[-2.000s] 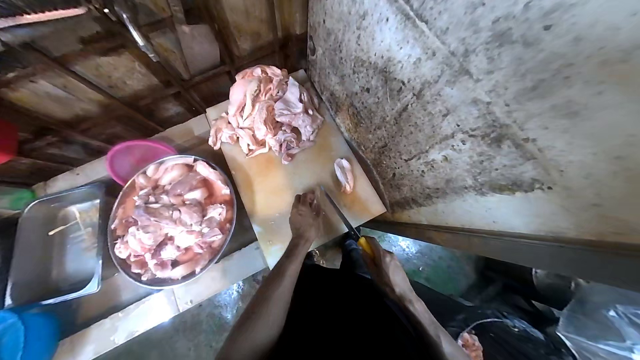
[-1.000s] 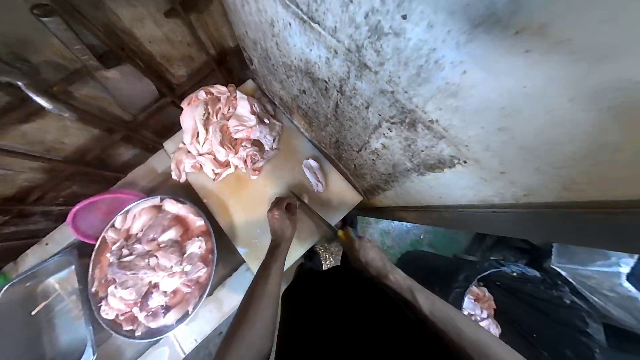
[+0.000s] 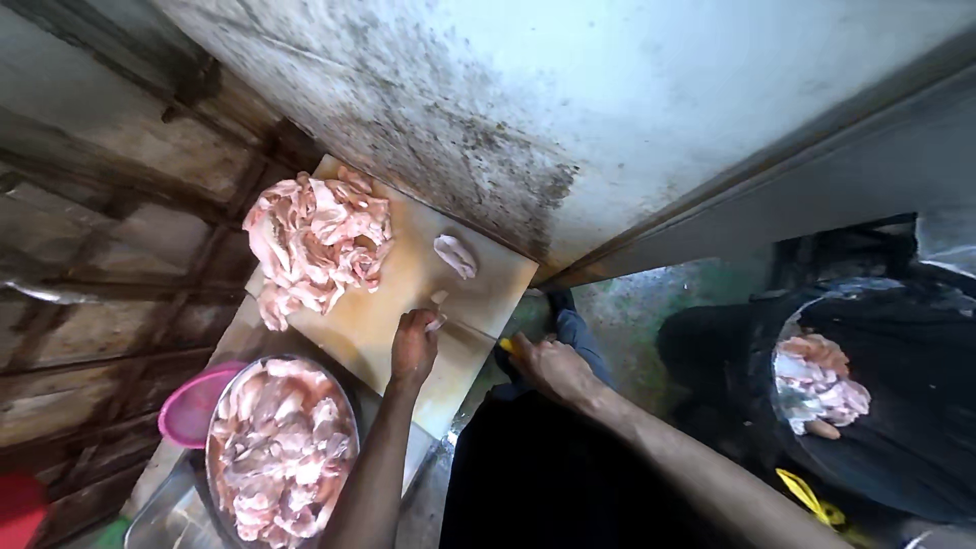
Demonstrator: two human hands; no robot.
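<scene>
My left hand (image 3: 415,343) is closed on a small piece of raw meat (image 3: 436,322) over the lower middle of the cutting board (image 3: 396,297). From the right, my right hand (image 3: 553,364) grips the yellow handle of a knife (image 3: 474,329), its blade lying low over the board and pointing at the left hand. Another strip of pale meat (image 3: 455,255) rests by itself near the board's upper right edge. A large heap of raw pinkish meat pieces (image 3: 324,236) covers the board's far left end.
A round metal basin (image 3: 355,427) full of raw meat stands left of my left forearm, beside a pink plastic basin (image 3: 194,404) and a metal tray (image 3: 164,507). A stained wall (image 3: 496,145) borders the board. At right, a black-lined bin (image 3: 900,335) holds meat scraps (image 3: 820,385).
The view has swung to the right, showing more of the black-lined bin. Both hands stay at the board, with the knife still in my right hand.
</scene>
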